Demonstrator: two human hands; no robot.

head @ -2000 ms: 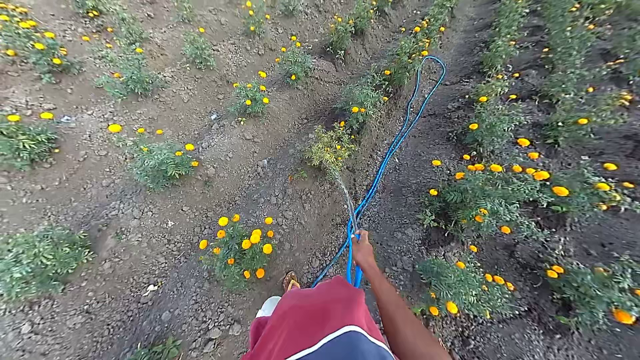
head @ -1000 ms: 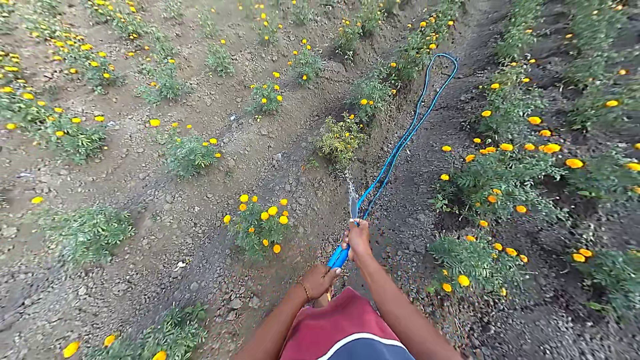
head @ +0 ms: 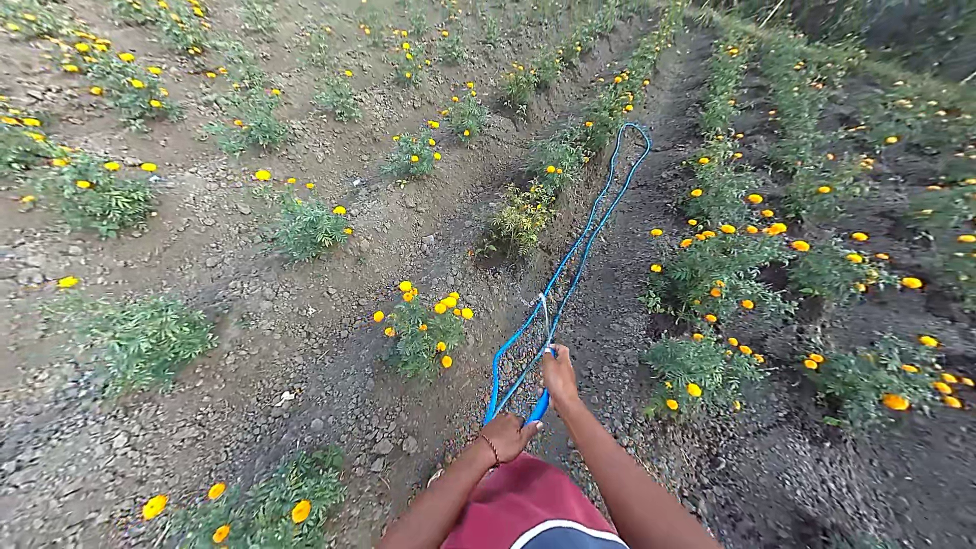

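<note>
A blue hose (head: 591, 236) runs up the furrow to a narrow loop and comes back toward me. My right hand (head: 560, 374) is closed around the hose near its end, with a short stream of water (head: 544, 305) coming out just beyond the fingers. Lower and to the left, my left hand (head: 509, 436) grips the hose close to my body; a dark bracelet circles that wrist. A yellowish marigold plant (head: 522, 219) stands ahead of the hands, left of the hose. Another marigold plant with yellow blooms (head: 425, 335) grows left of my hands.
Rows of marigold plants grow on both sides, with a large orange-flowered plant (head: 724, 267) to the right. Dry, cloddy soil (head: 305, 366) spreads on the left. The dark furrow (head: 633, 305) runs between rows. One leafy marigold plant (head: 263, 499) is at the lower left.
Two seconds ago only my right hand was visible; my left hand has since come onto the hose. The water stream no longer reaches the yellowish plant and appears shorter. The view has tilted up.
</note>
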